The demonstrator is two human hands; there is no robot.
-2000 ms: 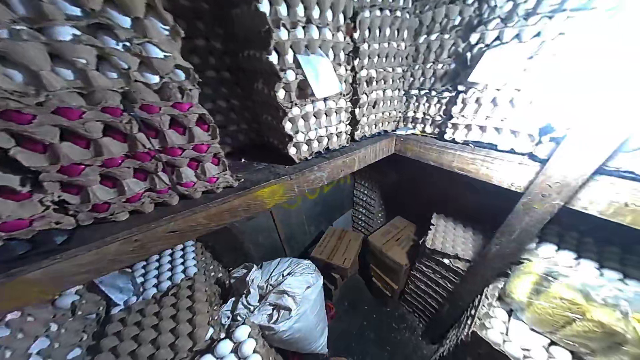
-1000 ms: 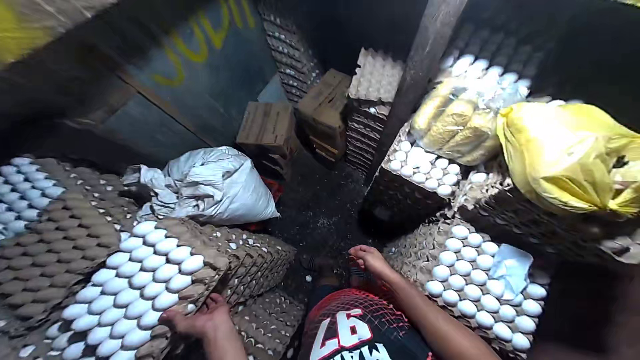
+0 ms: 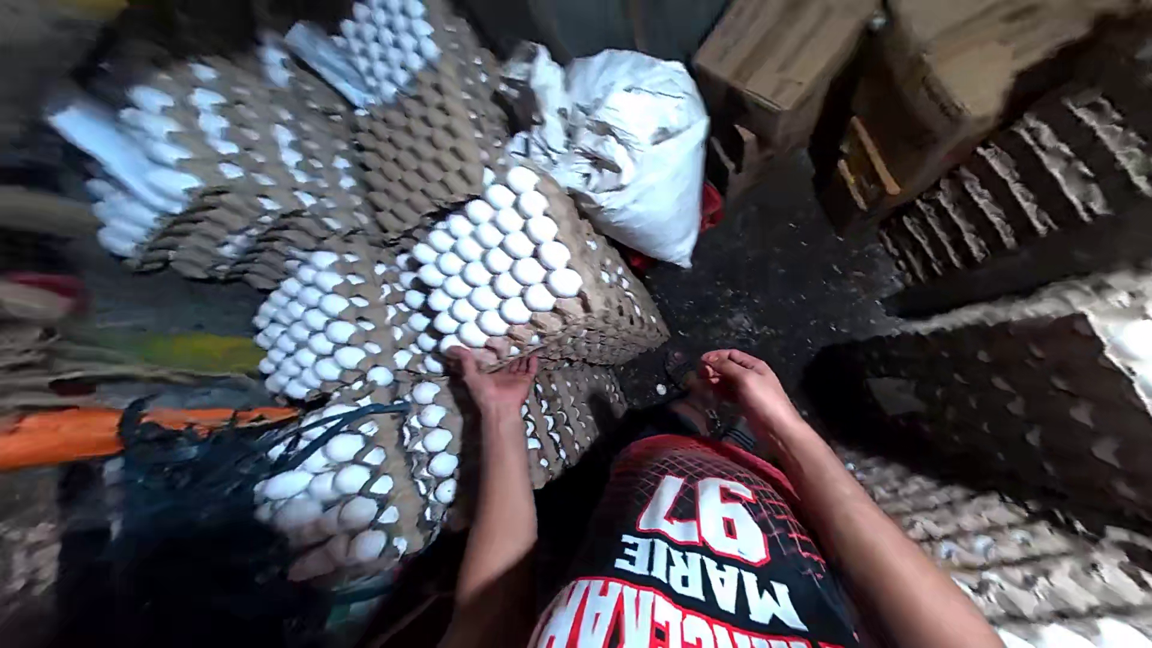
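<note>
My left hand (image 3: pixel 497 378) is at the front edge of a cardboard egg tray (image 3: pixel 551 315), its fingers apart and curled at the rim; whether it grips the tray I cannot tell. White eggs (image 3: pixel 490 256) fill this top tray of a stack. My right hand (image 3: pixel 740 376) hangs above the dark floor in front of my body, fingers curled, with nothing visible in it. More trays of white eggs (image 3: pixel 310 328) stand left of my left hand. Behind them, an upturned grey-brown tray (image 3: pixel 418 148) covers another stack.
A filled white sack (image 3: pixel 639 148) leans behind the egg stack. Cardboard boxes (image 3: pixel 783 54) stand at the back right, beside stacked egg trays (image 3: pixel 1017 189). More tray stacks (image 3: pixel 981 396) rise on my right. Dark floor (image 3: pixel 765 261) shows between the stacks. An orange object (image 3: pixel 63 438) lies far left.
The view has swung down and left from the upper shelves. My two hands, out of view in the oldest frame, now show; the left was near the egg stack one second ago too.
</note>
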